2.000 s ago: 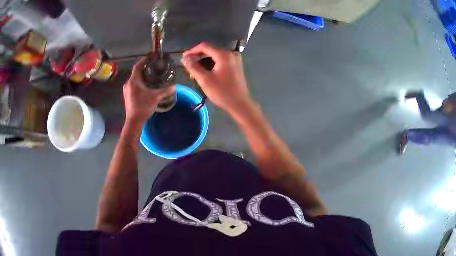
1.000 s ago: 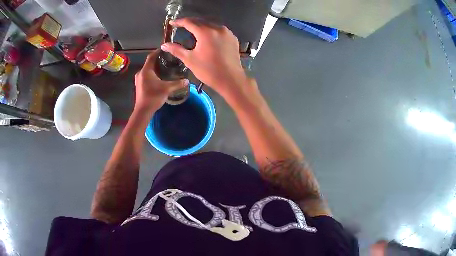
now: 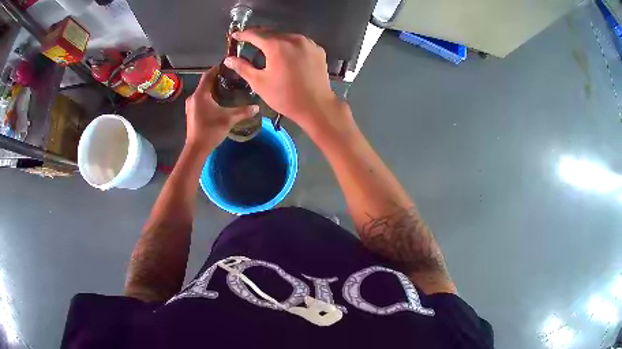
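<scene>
My left hand (image 3: 208,112) is wrapped around a see-through bottle (image 3: 244,128), which is tilted above the blue bucket (image 3: 292,163). My right hand (image 3: 290,71) is at the bottle's upper end, with thumb and forefinger beside a shiny narrow spout or tap (image 3: 240,13). The fingers partly hide the place where bottle and spout meet; whether they grip the spout or the bottle mouth is unclear. The bucket is round and dark inside. A small dark piece shows at its upper right rim.
A white bucket (image 3: 140,160) stands on the floor to the left. Red extinguishers (image 3: 143,71) and a red-yellow box (image 3: 66,41) are at the upper left. A dark metal cabinet (image 3: 300,15) is ahead. A blue tray (image 3: 433,46) lies near a pale table (image 3: 484,24).
My right hand has moved from the bottle's right side up and left to the spout. The distant person at the right is out of view. The last second shows little change.
</scene>
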